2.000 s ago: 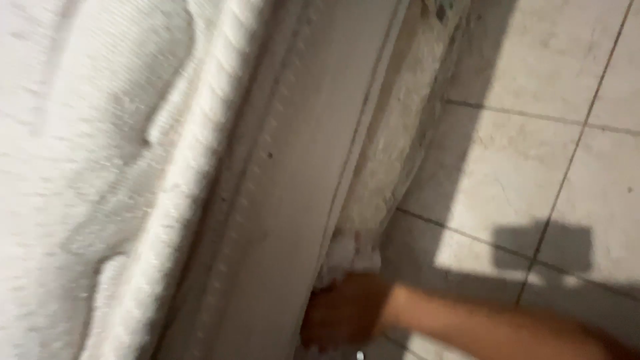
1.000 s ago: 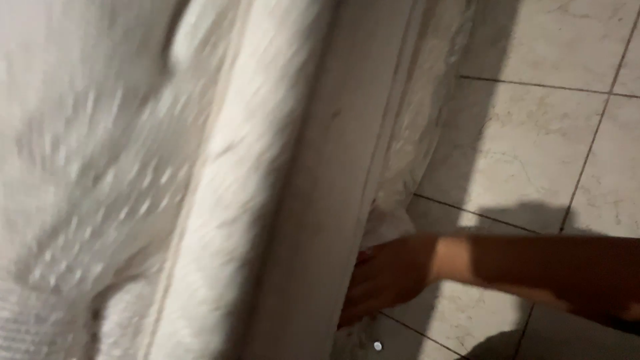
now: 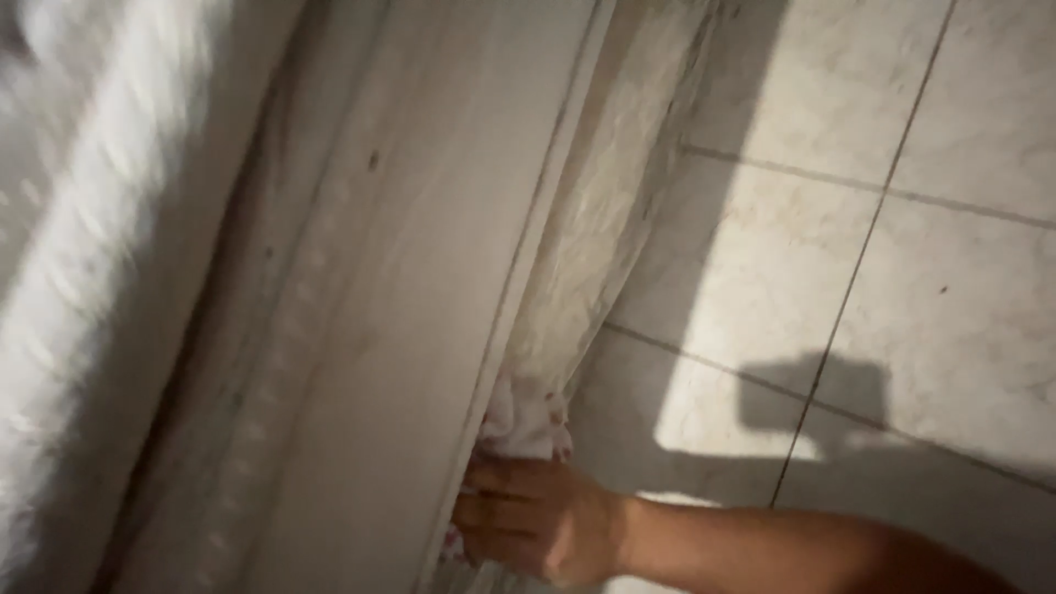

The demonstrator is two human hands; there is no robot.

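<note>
Low in the view, my right hand (image 3: 544, 520) is closed on a white cloth (image 3: 524, 425) with reddish spots. The hand and cloth lie against the lower edge of a pale bed base (image 3: 412, 247), beside a strip of crumpled clear plastic (image 3: 598, 214). Part of the cloth and the fingertips are hidden under the hand and at the edge. A white quilted mattress (image 3: 107, 206) rests at the left, blurred. My left hand does not show.
Light floor tiles (image 3: 973, 305) with dark joints spread along the right side. A boxy shadow (image 3: 813, 396) falls on them. A dark gap runs between the mattress and the base.
The view has shifted. The white cloth, largely hidden a second ago, shows plainly beyond my right hand now. My right hand remains at the base's lower edge.
</note>
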